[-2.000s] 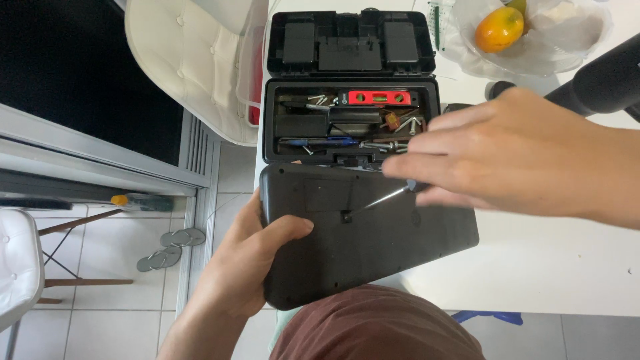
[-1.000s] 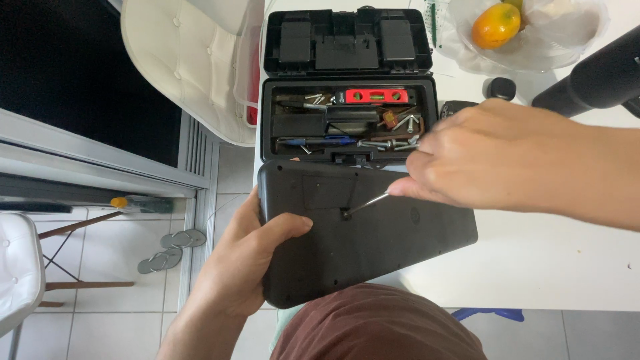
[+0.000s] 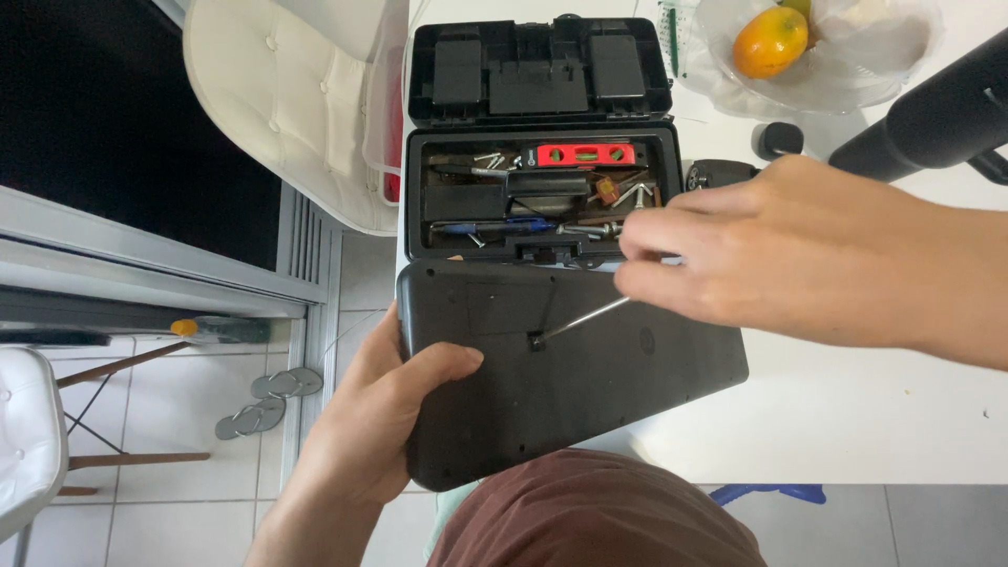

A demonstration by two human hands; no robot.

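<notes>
My left hand [image 3: 394, 402] grips the left end of a flat black plastic device [image 3: 583, 386], thumb on top and fingers underneath. Small screw holes dot its rounded edges. From above right, my right hand [image 3: 709, 244] holds a screwdriver [image 3: 587, 316]; its handle is mostly hidden by the fingers. The metal shaft slants down to the left, its tip at a small square recess near the device's middle. Just beyond the device lies an open black toolbox [image 3: 543, 130], whose tray holds a red spirit level [image 3: 583, 155], a blue pen [image 3: 492, 227], screws and bolts.
On the white table [image 3: 850, 402] are a clear bowl [image 3: 882, 87] with an orange-yellow fruit [image 3: 770, 43], a large black cylindrical object [image 3: 929, 110], a small black cap-like object [image 3: 780, 140] and a toy car [image 3: 717, 173]. A white chair [image 3: 291, 102] stands left of the toolbox.
My right hand's fingers have shifted around the screwdriver, and its tip, earlier at the recess as well, is still there. My left hand keeps its hold on the device.
</notes>
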